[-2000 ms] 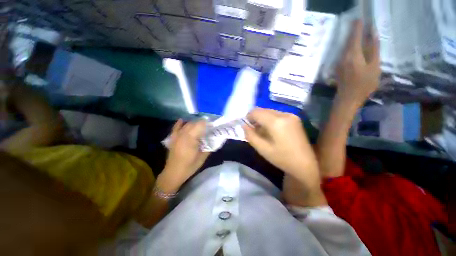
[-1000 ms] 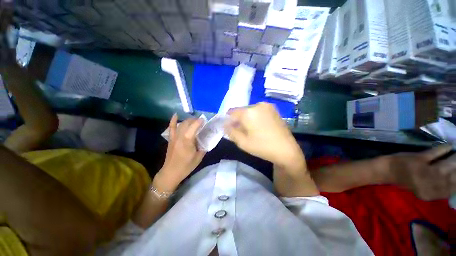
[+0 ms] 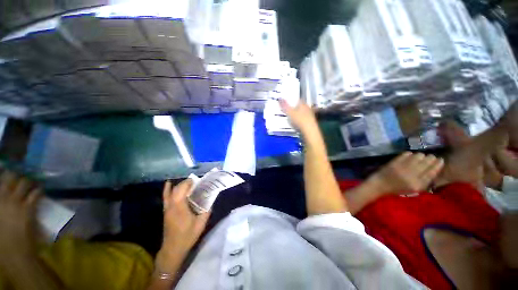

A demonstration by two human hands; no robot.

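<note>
My left hand holds a folded printed leaflet above my lap; the leaflet curls at its edge. My right hand is stretched forward with its fingertips at the near right side of the leaflet stack. Whether it grips a sheet cannot be told. A white soft pouch lies on the blue mat and reaches over the bench edge. A slim white handheld device lies left of the mat.
Stacked cartons form a wall behind the mat. Upright white cartons stand at the right. Larger open boxes lie at the left and right. A person in yellow sits at left, one in red at right.
My right hand has left the leaflet by my left hand and reached forward to the stack. The view has shifted. The right neighbour's hands now show near each other.
</note>
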